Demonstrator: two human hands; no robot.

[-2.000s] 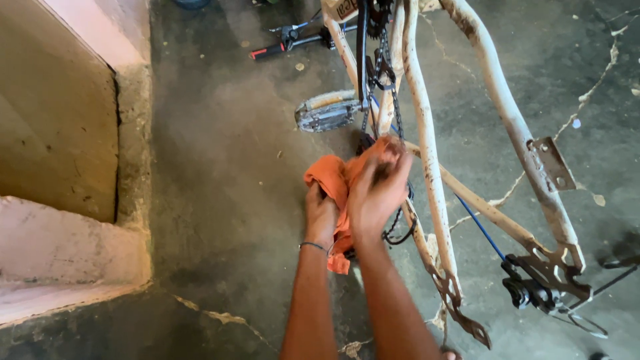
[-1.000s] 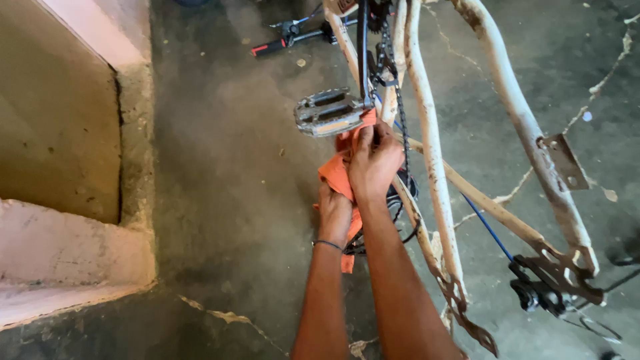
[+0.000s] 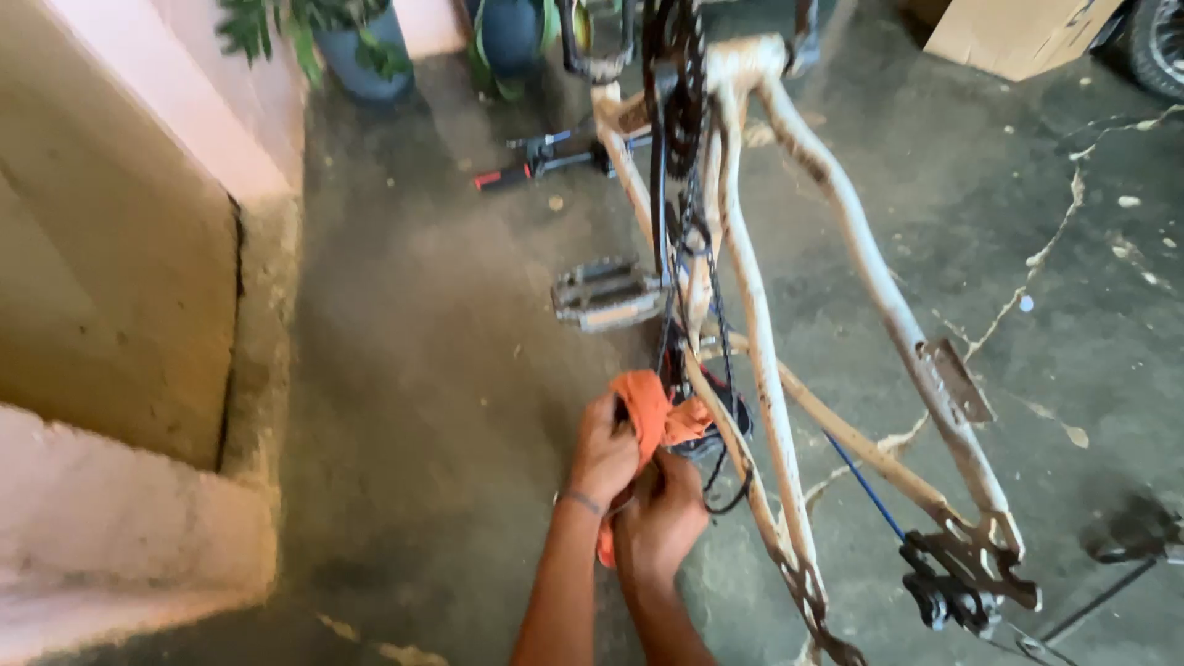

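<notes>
An orange cloth [image 3: 645, 407] is bunched between my two hands, beside the chain side of an upside-down-looking white bicycle frame [image 3: 754, 277] with worn paint. My left hand [image 3: 606, 453], with a thin band at the wrist, grips the cloth from the left. My right hand [image 3: 668, 518] holds its lower part, fingers curled and partly hidden. Just above the hands is a pedal [image 3: 608, 294] on its crank arm. The chain [image 3: 728, 356] hangs slack from the chainring [image 3: 686, 102] and passes close to the cloth. A rear derailleur [image 3: 948, 583] hangs at the lower right.
A handlebar with a red-ended grip [image 3: 502, 178] lies on the cracked floor beyond the frame. Potted plants [image 3: 365, 55] stand by the pink wall at the upper left. A cardboard box [image 3: 1022, 35] and a wheel [image 3: 1156, 51] are at the upper right. A raised ledge [image 3: 259, 333] borders the left.
My hands have drawn down from beside the pedal, bringing the cloth with them. The view has tilted up, showing plants and a box.
</notes>
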